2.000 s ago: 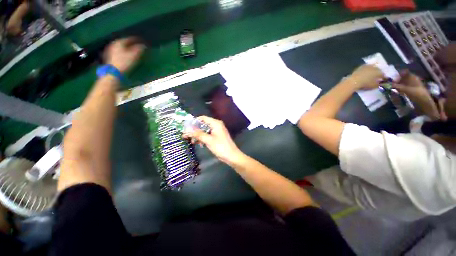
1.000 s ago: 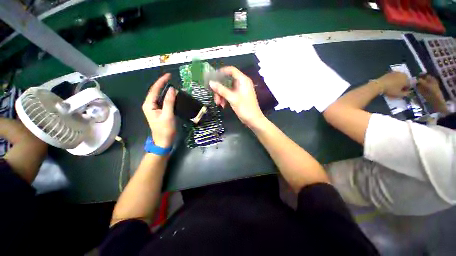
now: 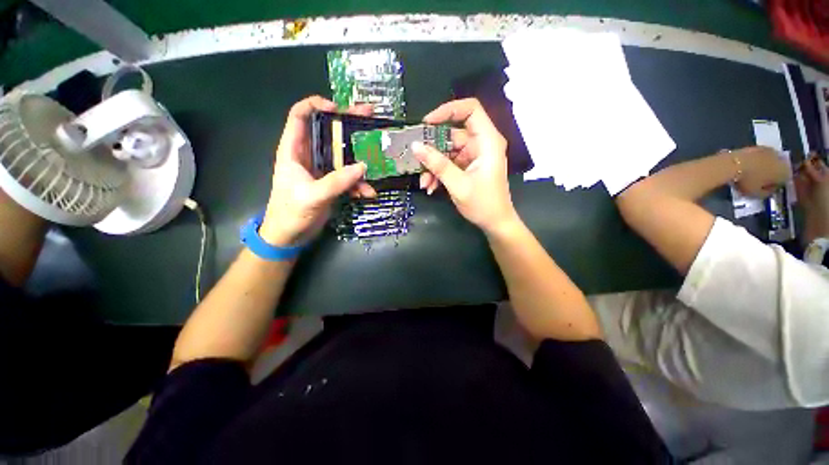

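Observation:
A black housing [image 3: 324,143] is held level above the mat by both hands. A green circuit board [image 3: 371,155] with a silver shield area lies over it, slightly tilted; whether it is fully seated cannot be told. My left hand [image 3: 304,177] grips the housing's left end, thumb at the board's left edge. My right hand [image 3: 473,168] holds the board's right end, thumb on the silver area. The row of boards [image 3: 374,82] lies on the mat behind and below the hands, its middle hidden by them.
A white desk fan [image 3: 109,163] with a cable stands at left. Fanned paper sheets [image 3: 586,109] lie right, beside a dark slab [image 3: 491,113]. The white ledge [image 3: 245,38] and green belt run behind. A neighbour's arms work at far right. A red tray [image 3: 800,25] shows top right.
The housing and board, apart one second ago, are now together between both hands. The left hand earlier reached over the belt. The view has shifted, so the belt's single unit is out of sight.

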